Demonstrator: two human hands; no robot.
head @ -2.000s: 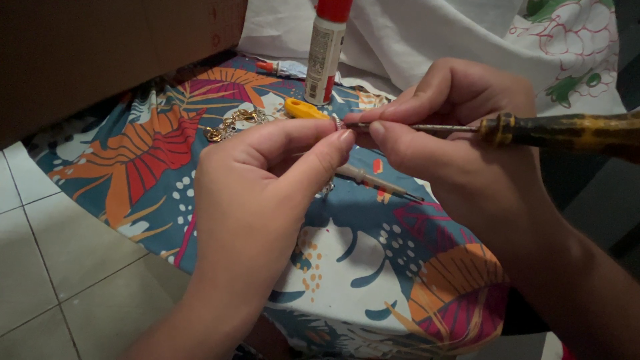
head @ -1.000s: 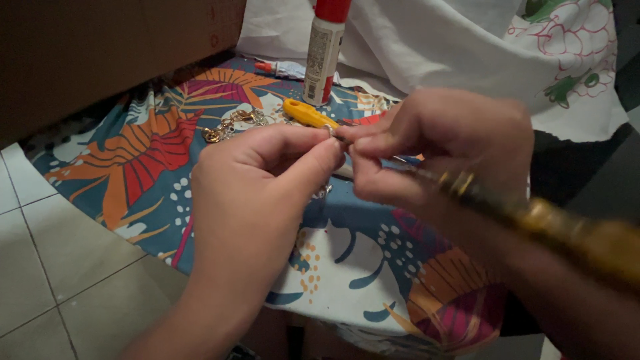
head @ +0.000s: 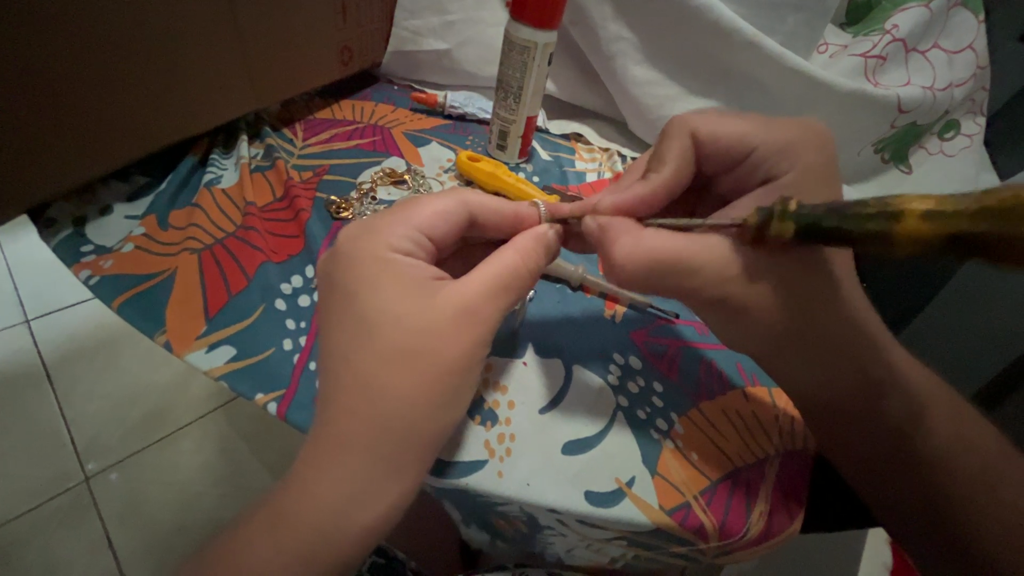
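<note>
Between its thumb and index finger, my left hand [head: 416,272] pinches a small silver-coloured ring [head: 541,211]. My right hand [head: 720,208] holds a screwdriver-like tool [head: 896,220] by its thin metal shaft, and the dark yellow-brown handle points right. The tool's tip is hidden among the fingers beside the ring. Just behind the fingertips lies a yellow plastic-handled tool [head: 500,176]. A grey slim tool with a dark tip [head: 608,288] rests on the cloth below them. Gold and silver chains [head: 380,190] lie behind my left hand.
A patterned cloth [head: 552,424] covers the work surface. A white spray can with a red cap [head: 524,80] stands at the back, beside a small tube with an orange cap [head: 464,104]. A cardboard box [head: 184,72] is at back left, white printed fabric [head: 720,64] at back right.
The tool's handle, tilted down to the right one second ago, is now nearly level. My right hand has turned with it. My left hand has hardly moved.
</note>
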